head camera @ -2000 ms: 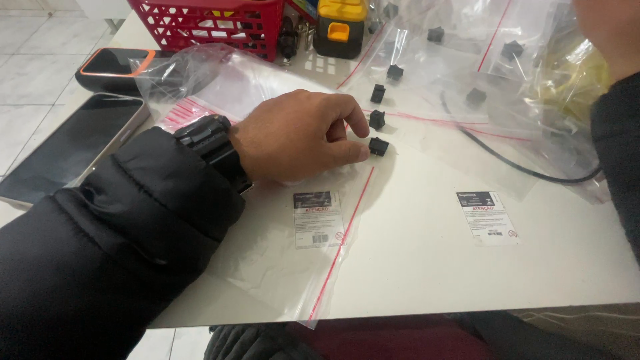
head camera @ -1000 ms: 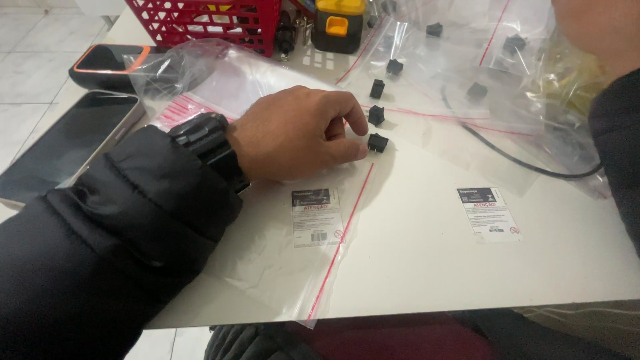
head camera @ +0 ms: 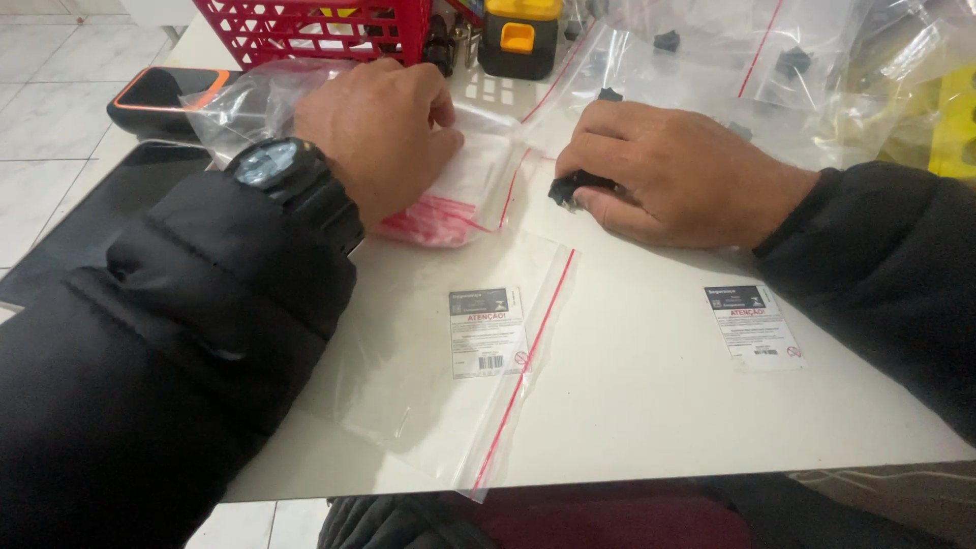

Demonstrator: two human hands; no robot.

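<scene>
My left hand [head camera: 381, 141], with a black watch on its wrist, is over a stack of clear zip bags with pink seals [head camera: 435, 217]; whether it grips them is hidden. My right hand [head camera: 648, 171] has its fingers and thumb around small black plastic parts [head camera: 568, 191]. Another black part [head camera: 609, 94] shows just beyond its knuckles. A clear zip bag with a red seal line [head camera: 427, 404] lies flat near the table's front edge, with a printed label [head camera: 488, 335] at it. A second printed label [head camera: 755, 328] lies on the white table to the right.
At the back stand a red plastic basket [head camera: 320, 34] and a black and yellow tape measure [head camera: 518, 38]. A smartphone [head camera: 114, 206] and a black device with an orange rim [head camera: 168, 95] lie at left. Clear bags [head camera: 823, 84] with more black parts cover the back right.
My left hand has moved from beside the black parts up and left onto the bag stack. My right hand has come in from the upper right and closed around black parts.
</scene>
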